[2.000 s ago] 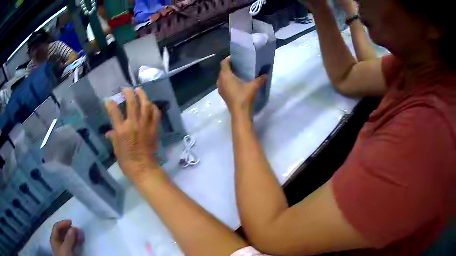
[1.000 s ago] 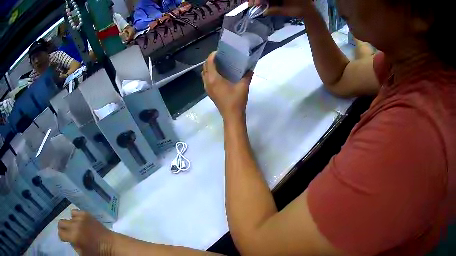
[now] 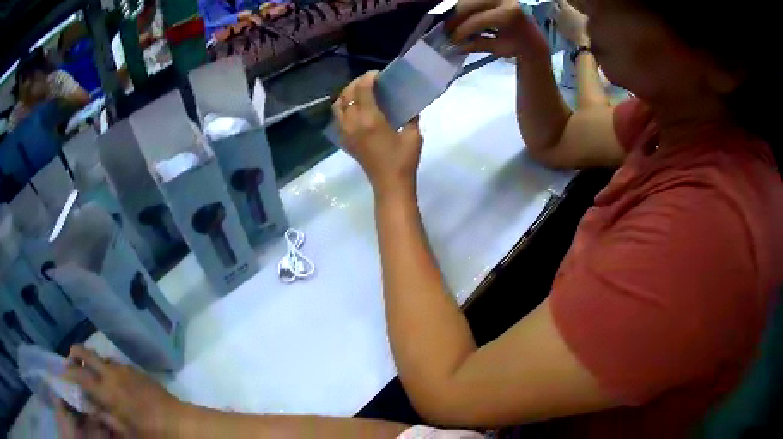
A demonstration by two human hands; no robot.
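My right hand (image 3: 124,396) reaches in from the bottom edge to the lower left, its fingers closed on a pale, crinkled bag-like thing (image 3: 45,367). What is inside it is too blurred to tell. A blurred, skin-coloured shape below it at the bottom edge may be my left hand, mostly hidden. An open retail box (image 3: 129,296) stands tilted just beyond my right hand. Two more open boxes (image 3: 210,225) (image 3: 249,184) stand behind it, with white bagged tops inside. A coiled white cable (image 3: 295,261) lies on the white table covering (image 3: 283,351).
A person in a red shirt (image 3: 670,283) sits close on the right, elbows over the table, holding a tilted box (image 3: 416,81) with both hands. More open boxes (image 3: 30,300) stand in a row at the left. Other workers are beyond the bench.
My right hand has come down from the standing boxes to the lower left and now holds the pale bag. The neighbour's box has tilted over, and the cable seen above it is out of sight.
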